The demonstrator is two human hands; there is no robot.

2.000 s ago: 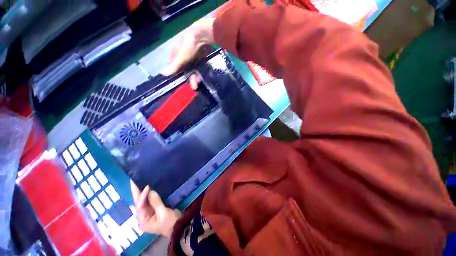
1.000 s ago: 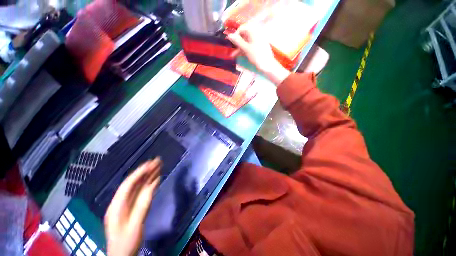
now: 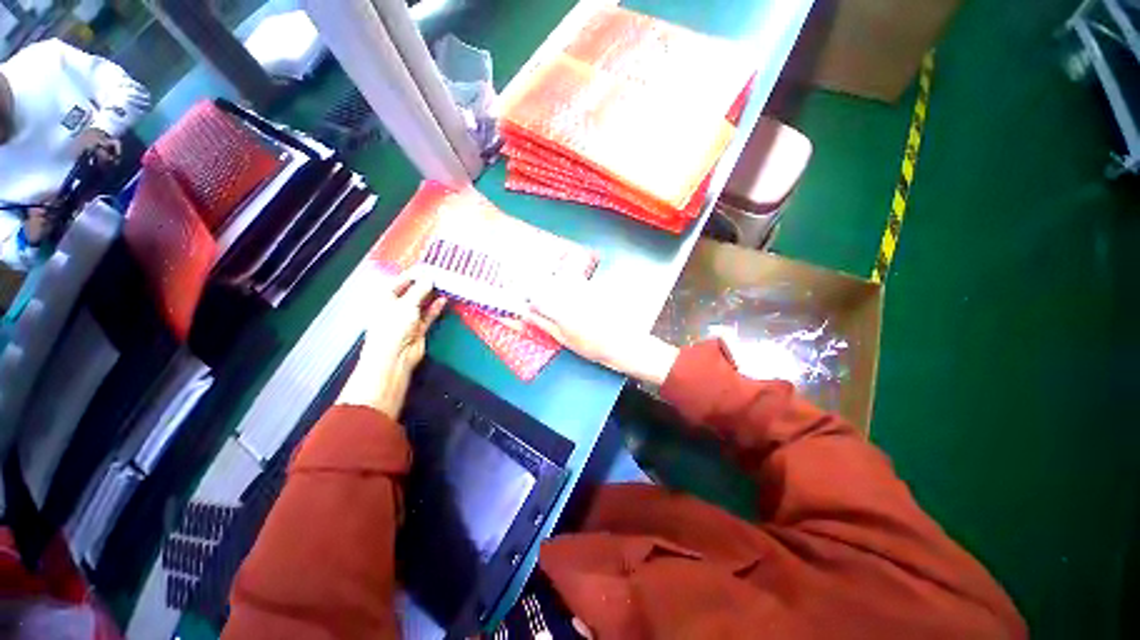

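Note:
A white sheet with a row of dark strips (image 3: pixel 523 269) lies on or just above a red bubble bag. My left hand (image 3: pixel 395 335) grips its near left corner. My right hand (image 3: pixel 585 335) grips its near edge further right; the fingertips are small and partly blurred. The black laptop bottom cover (image 3: pixel 469 481) lies on the bench below my hands, with a glossy reflection. My left sleeve hides its left part.
A stack of red bubble bags (image 3: pixel 613 119) lies at the back right. An open carton (image 3: pixel 863 338) with clear scraps stands right of the bench. Stacked dark panels (image 3: pixel 281 225) stand behind the ridged rail (image 3: pixel 281 388). Black strips (image 3: pixel 200 550) lie lower left. A person in white (image 3: pixel 75 113) is upper left.
My left hand has moved from above the cover to the sheet. My right hand no longer holds the black-and-red part and is on the sheet. The view has shifted right.

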